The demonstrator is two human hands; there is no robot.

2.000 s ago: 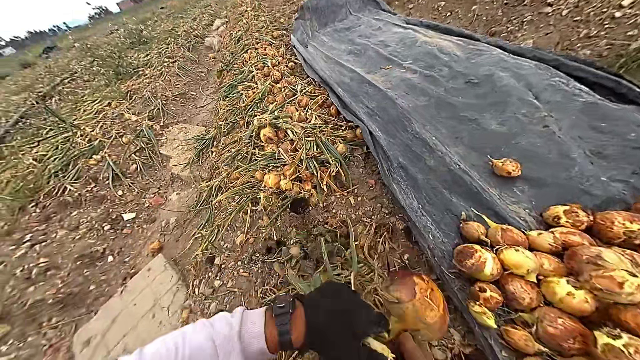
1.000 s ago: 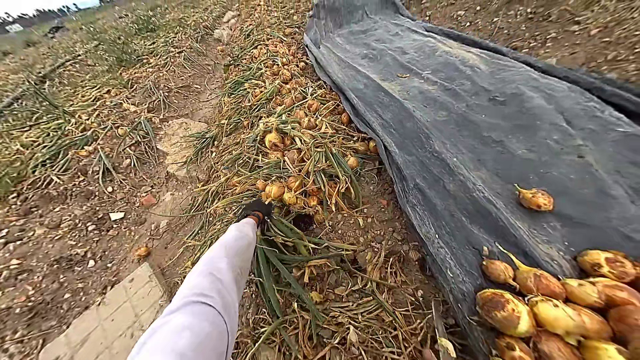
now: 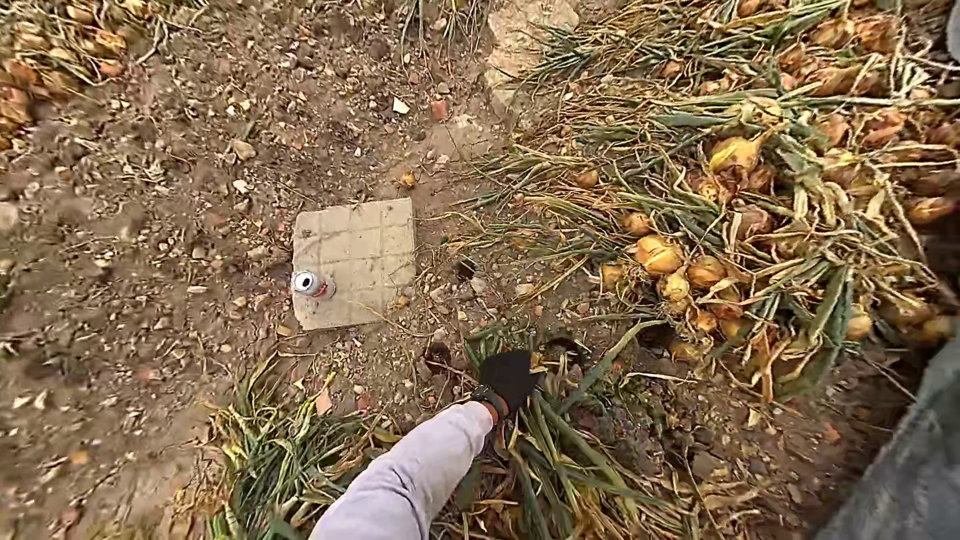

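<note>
My left hand [image 3: 510, 381], in a black glove with a dark watch at the wrist, reaches down among green onion leaves [image 3: 559, 442] at the lower middle. Leaves show on both sides of the glove, but its fingers are hidden, so I cannot tell whether they grip any. The sleeve is light-coloured. To the upper right of the hand, yellow-brown onions [image 3: 658, 255] lie in a thick heap of drying tops. My right hand is out of view.
A pale square paving slab [image 3: 360, 255] lies on the stony soil at the left of the heap, with an opened drink can [image 3: 307, 283] standing on it. More cut tops [image 3: 289, 450] lie at lower left. Dark sheeting [image 3: 911, 457] borders the lower right.
The view has swung left and down, bringing the can into sight and leaving most of the sheeting out. Two seconds ago a large onion was beside my left hand; it no longer shows there.
</note>
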